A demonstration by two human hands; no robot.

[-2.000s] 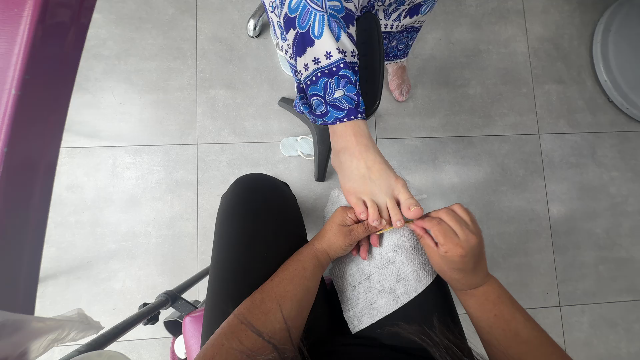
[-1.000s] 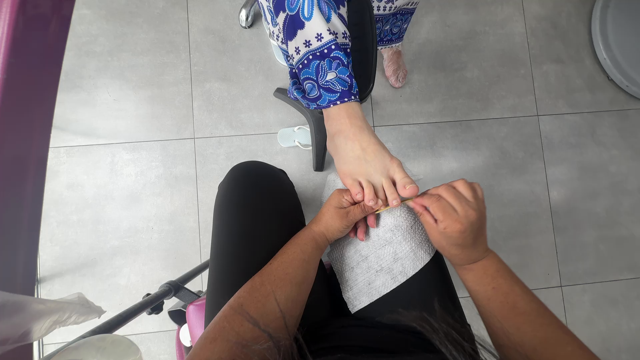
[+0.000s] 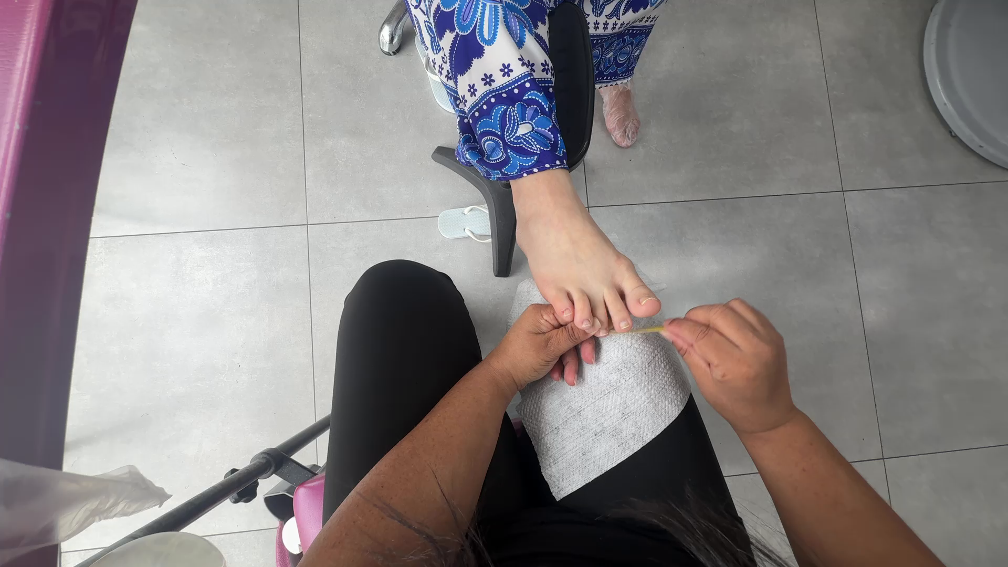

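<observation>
Another person's bare foot (image 3: 579, 248) rests on a white textured disposable towel (image 3: 602, 417) spread over my thigh. My left hand (image 3: 543, 346) holds the smaller toes, its thumb against them and its fingertips below. In my right hand (image 3: 732, 362) is a thin yellowish stick (image 3: 647, 329), pinched between thumb and fingers. The stick points left, just below the big toe, and its far tip is near the middle toes; the exact contact cannot be told. The foot comes out of a blue and white patterned trouser leg (image 3: 520, 134).
A black footrest (image 3: 573, 87) with a dark curved leg stands under the patterned leg. A pale flip-flop (image 3: 465, 223) lies beside it. The person's other foot (image 3: 620, 116) has a clear plastic cover. A black bar (image 3: 236, 484) and a plastic bag (image 3: 87, 500) are at lower left, a round grey object (image 3: 972, 75) at upper right.
My right hand has drawn a little to the right of the toes, showing more of the stick. My left hand stays at the smaller toes.
</observation>
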